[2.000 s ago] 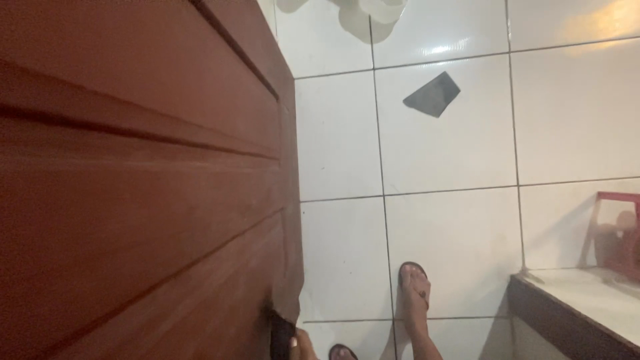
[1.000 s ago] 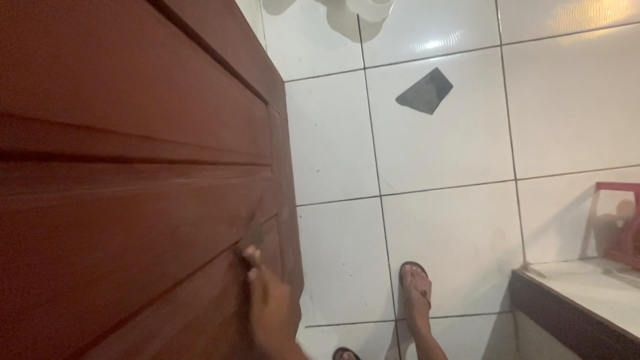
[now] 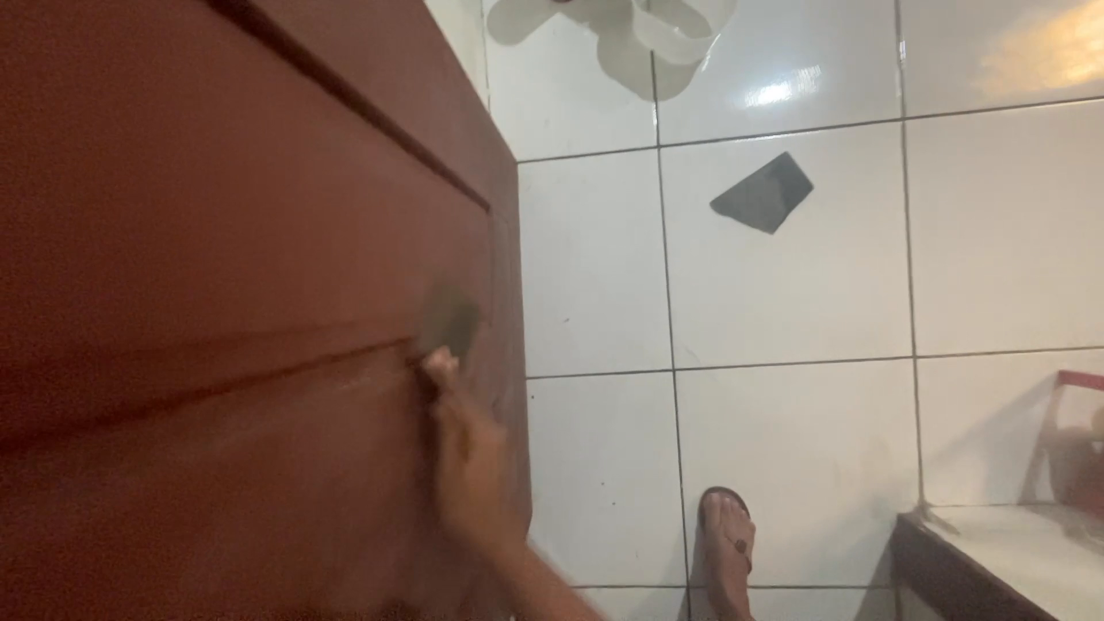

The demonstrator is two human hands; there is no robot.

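Note:
My right hand (image 3: 470, 457) reaches up from the bottom edge over a reddish-brown panelled door (image 3: 285, 259). It is blurred, and its fingertips hold a small dark grey-green piece (image 3: 450, 317) against the door, beside the corner of a panel groove. Blur hides what the piece is made of. A flat dark grey piece of sheet (image 3: 766, 194), possibly sandpaper, lies on the white floor tiles to the right of the door. My left hand is out of view.
White floor tiles (image 3: 793, 293) with dark joints run along the door's edge. My foot in a thong sandal (image 3: 729, 539) is at the bottom. A dark-edged ledge (image 3: 957, 569) and a red-framed object (image 3: 1082, 440) are at the lower right. A white object (image 3: 677, 30) is at the top.
My right hand, low at the bottom edge two seconds ago, has moved up along the door with the dark piece in its fingers. The grey sheet on the floor has stayed put.

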